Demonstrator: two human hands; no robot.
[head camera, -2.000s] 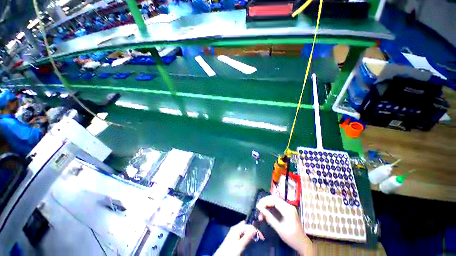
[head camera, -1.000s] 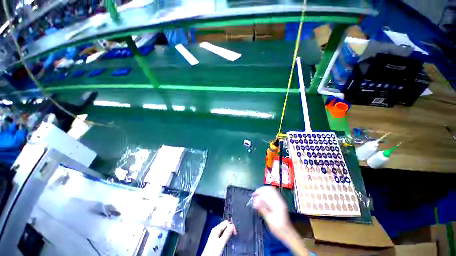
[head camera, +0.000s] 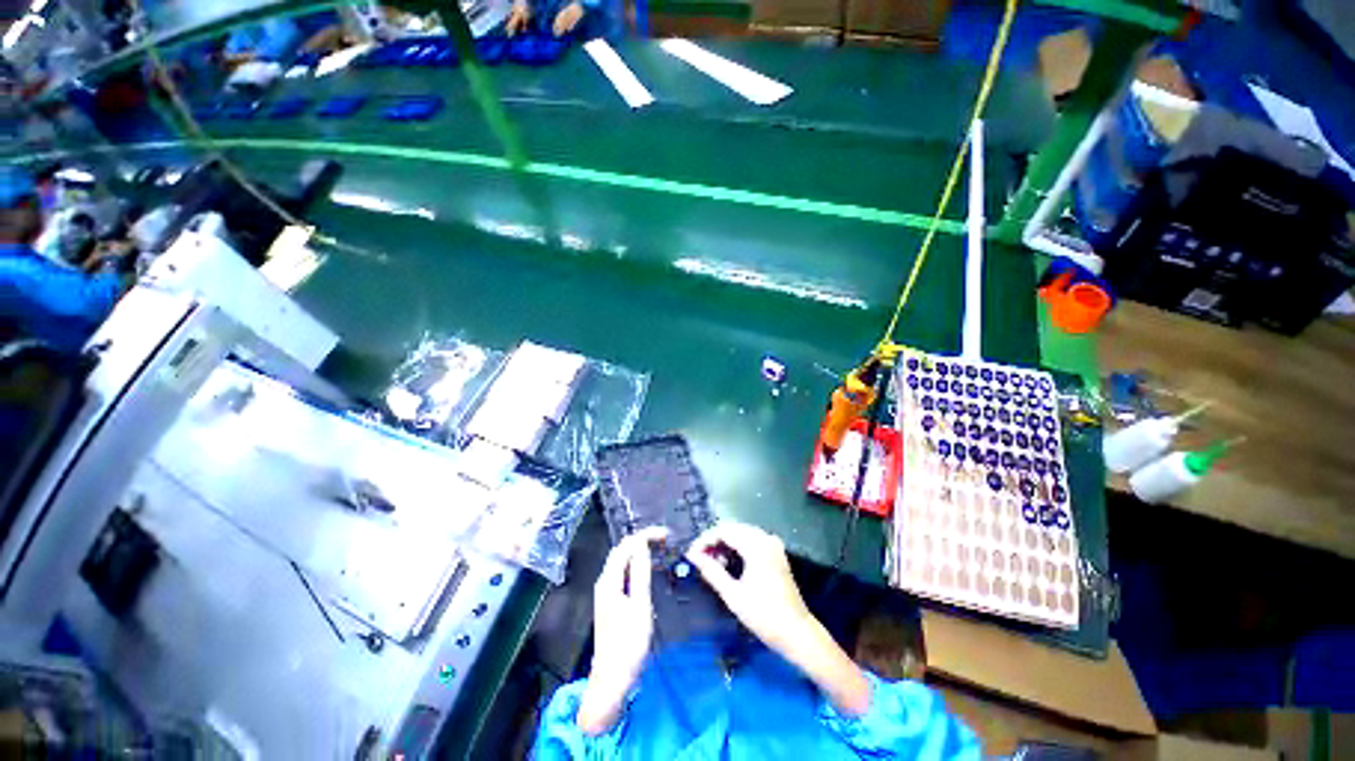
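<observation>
A black flat housing (head camera: 650, 488) lies ribbed side up, its far end on the green bench and its near end towards my body. My left hand (head camera: 627, 602) holds its left edge. My right hand (head camera: 761, 587) is at its right side, fingertips pinched close over the inside; a small dark spot shows between them, too blurred to tell if it is a part. A small pale round spot (head camera: 682, 570) shows on the housing between my hands. The sticker sheet (head camera: 984, 491) lies to the right, dark rings in its far rows.
An orange screwdriver (head camera: 849, 407) stands over a red tray (head camera: 877, 473) right of the housing. Clear bags with white pads (head camera: 528, 399) lie left. The white machine (head camera: 268, 535) fills the lower left. An open carton (head camera: 1025, 669) is lower right. A small piece (head camera: 773, 369) lies on the bench.
The view has shifted. The housing now reaches further onto the bench beside the bags. My right hand has come in closer to my left hand, over the middle of the housing.
</observation>
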